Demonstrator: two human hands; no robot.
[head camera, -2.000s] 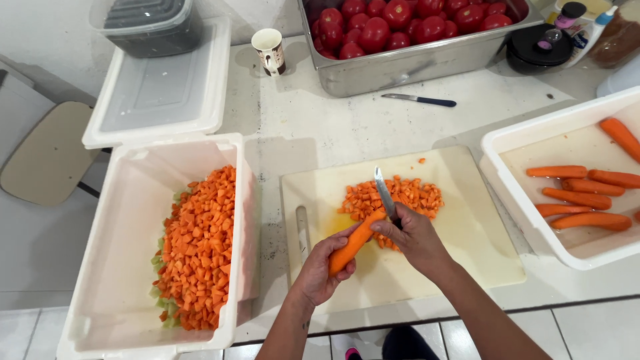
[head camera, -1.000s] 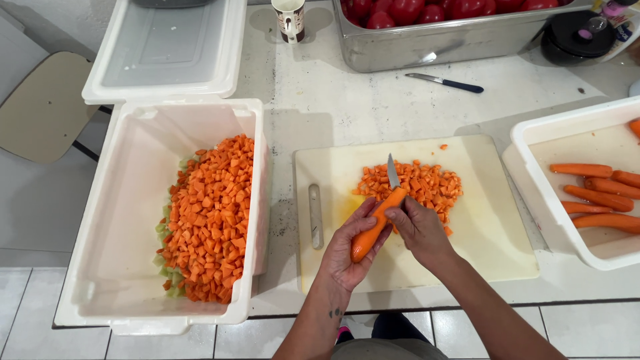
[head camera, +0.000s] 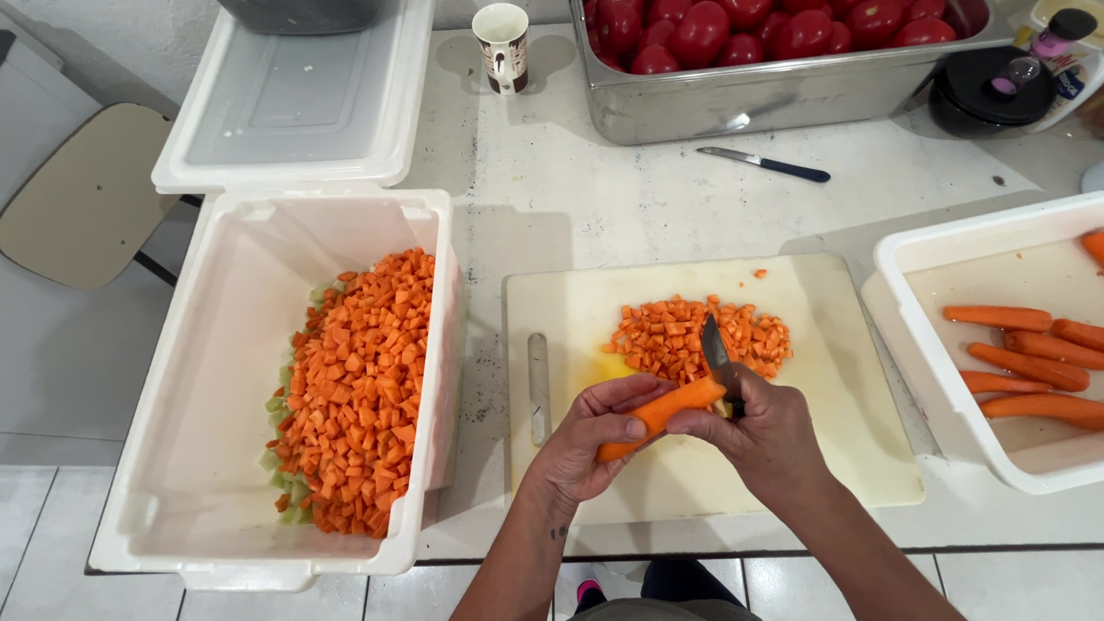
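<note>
My left hand (head camera: 595, 440) grips a peeled whole carrot (head camera: 660, 417) above the near part of a white cutting board (head camera: 837, 345). My right hand (head camera: 759, 431) holds a kitchen knife (head camera: 715, 347), its blade pointing up and away, at the far end of the carrot; the handle is mostly hidden in the fingers. Diced carrot (head camera: 664, 332) lies heaped on the board just beyond both hands. At the left, a deep white plastic bin (head camera: 216, 371) contains more diced carrot (head camera: 362, 405) over pale green pieces. Whole carrots (head camera: 1026, 366) lie in a white tub (head camera: 949, 228) at the right.
A second knife (head camera: 766, 164) with a dark handle lies beyond the board, before a steel pan (head camera: 750, 95) of red tomatoes (head camera: 699, 34). A mug (head camera: 501, 52) stands at the back. Left of it is a plastic lid (head camera: 293, 103). A black lidded pot (head camera: 992, 90) is at the back right.
The knife has moved to the carrot's far end, with its blade now beside the tip. The carrot is tilted more to the right than a second ago.
</note>
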